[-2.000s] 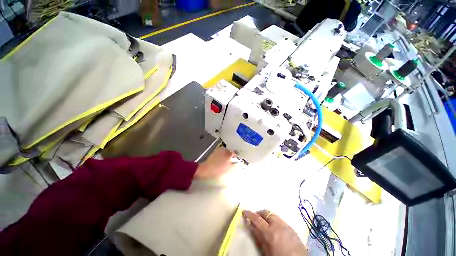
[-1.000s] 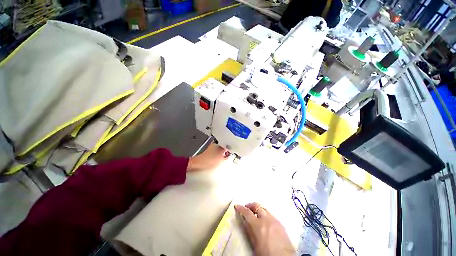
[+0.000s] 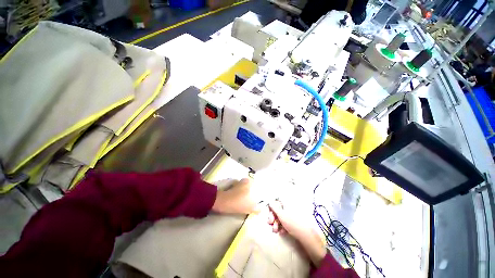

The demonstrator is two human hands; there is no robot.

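Note:
A beige cloth bag panel point(image 3: 179, 244) with a yellow edge binding point(image 3: 232, 251) lies on the white table below the sewing machine head point(image 3: 247, 127). My left hand point(image 3: 236, 197) lies on the panel near the needle area; its fingers are washed out by the lamp glare. My right hand point(image 3: 287, 220) is beside it, fingers bent together at the panel's edge by the top of the yellow strip. The glare hides whether either hand pinches the cloth, and it hides the needle area.
Stacked bag pieces point(image 3: 65, 92) with yellow edges lie at the left by the dark metal plate point(image 3: 163, 130). A control screen point(image 3: 426, 165) stands at the right, above loose black cables point(image 3: 342, 239). Thread cones point(image 3: 393, 46) stand behind the machine.
My right hand has moved up and left to beside my left hand. My left hand has come back from under the machine head, slightly toward me. The view has shifted a little.

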